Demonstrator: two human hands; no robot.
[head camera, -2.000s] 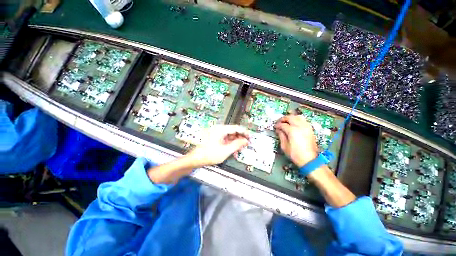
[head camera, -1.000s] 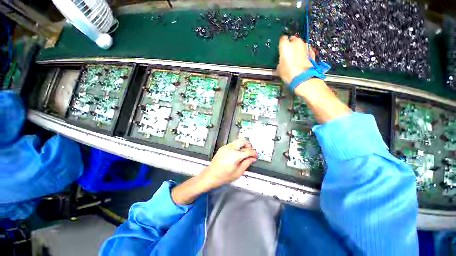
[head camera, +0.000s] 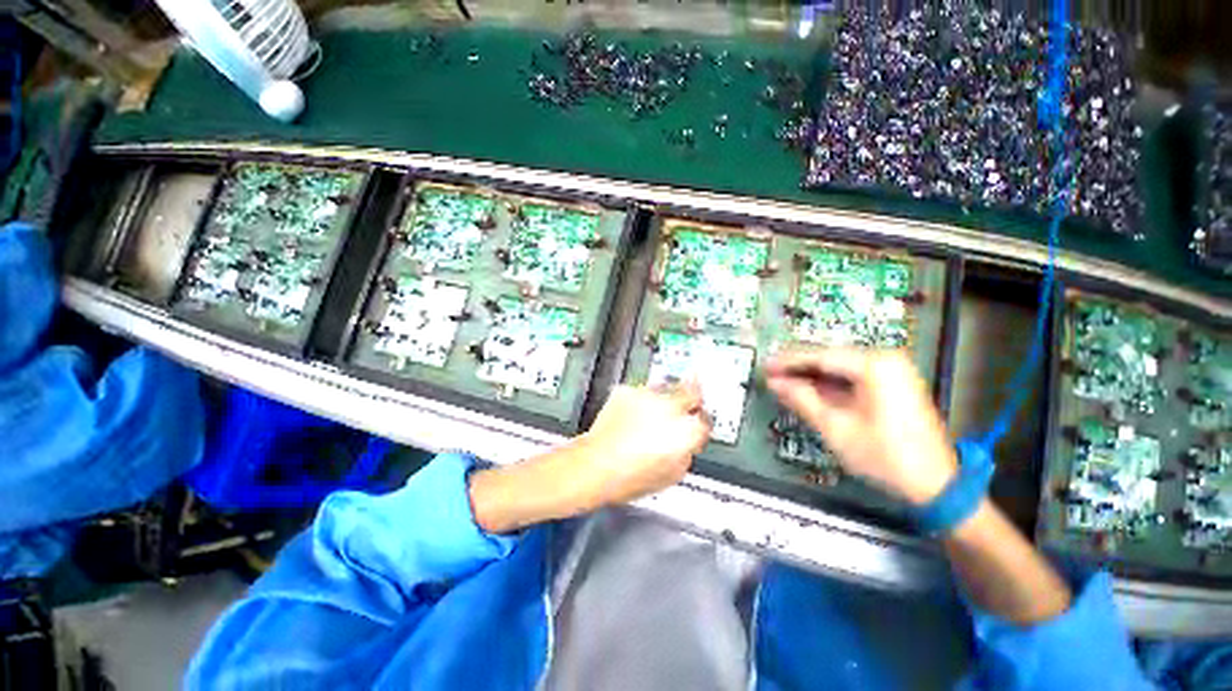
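Observation:
A pallet (head camera: 778, 277) with several green circuit boards lies in front of me. My left hand (head camera: 651, 439) is at the near edge of the lower left board (head camera: 716, 378), fingertips bunched together. Whether a part is between them cannot be seen. My right hand (head camera: 858, 412) is over the lower right board, which it partly hides. Its thumb and fingers are curled close together, and any small part in them is too small to tell. A blue wrist strap (head camera: 957, 489) is on my right wrist.
More pallets with boards lie left (head camera: 466, 311) and right (head camera: 1054, 405) on the conveyor (head camera: 405, 412). Beyond the rail are a green mat (head camera: 446, 115), a loose component pile (head camera: 615, 74), a component tray (head camera: 973, 115) and a fan (head camera: 257, 47). A blue cord (head camera: 1051, 270) crosses the right. A person's blue sleeve (head camera: 101, 419) is at left.
My right hand has come back from the mat beside the component tray to above the pallet. My left hand has moved slightly right and down by the lower left board.

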